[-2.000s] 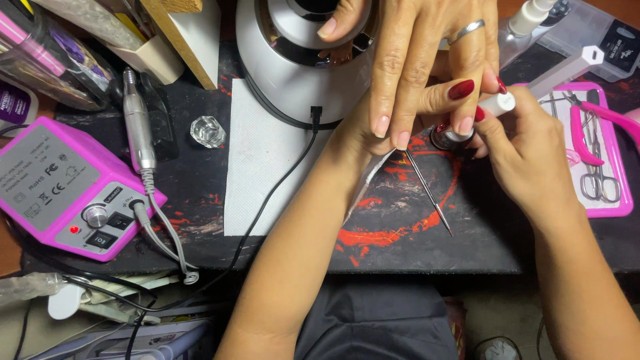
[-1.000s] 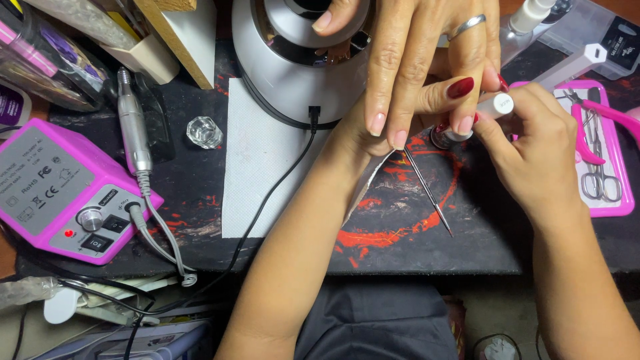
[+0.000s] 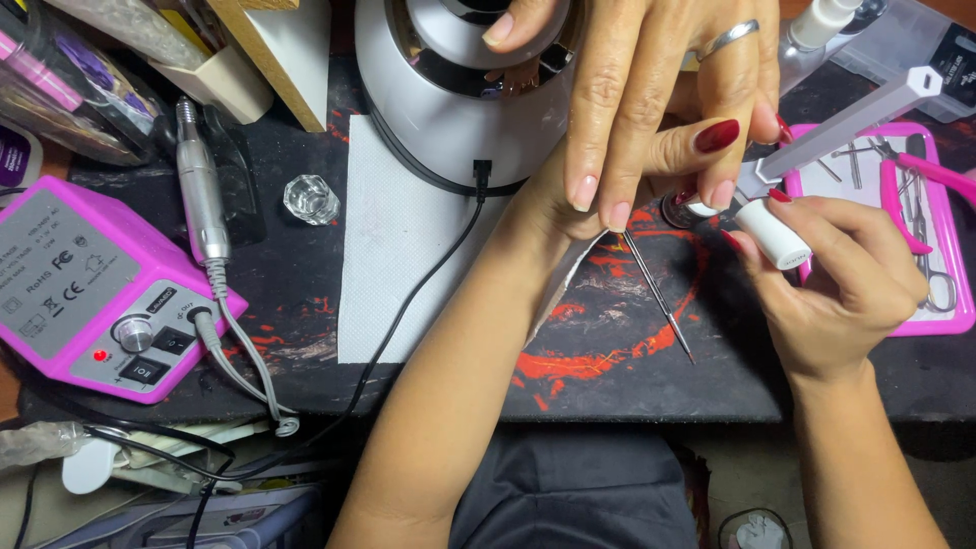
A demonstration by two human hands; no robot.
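Observation:
My left hand (image 3: 545,191) is under another person's hand (image 3: 648,91), its thumb with a dark red nail across one of that person's fingers; most of my fingers are hidden. A small dark polish bottle (image 3: 679,212) shows beside that person's fingertip, near my left fingers; what holds it is partly hidden. From beneath the fingertips a thin metal-handled brush (image 3: 656,293) slants toward me. Between thumb and fingers, my right hand (image 3: 842,282) grips a white polish cap (image 3: 774,232), just right of the bottle. Any brush on the cap is hidden.
A white nail lamp (image 3: 457,137) stands behind, on a paper towel (image 3: 381,252). Left are a pink nail drill unit (image 3: 114,297), its silver handpiece (image 3: 202,191) and a faceted glass (image 3: 311,200). A pink tray (image 3: 957,305) with scissors and nippers lies right, near a white bar (image 3: 846,130).
My right hand has moved toward me with the white cap, which is lower and tilted differently. The left hand and the other person's hand have stayed nearly in place.

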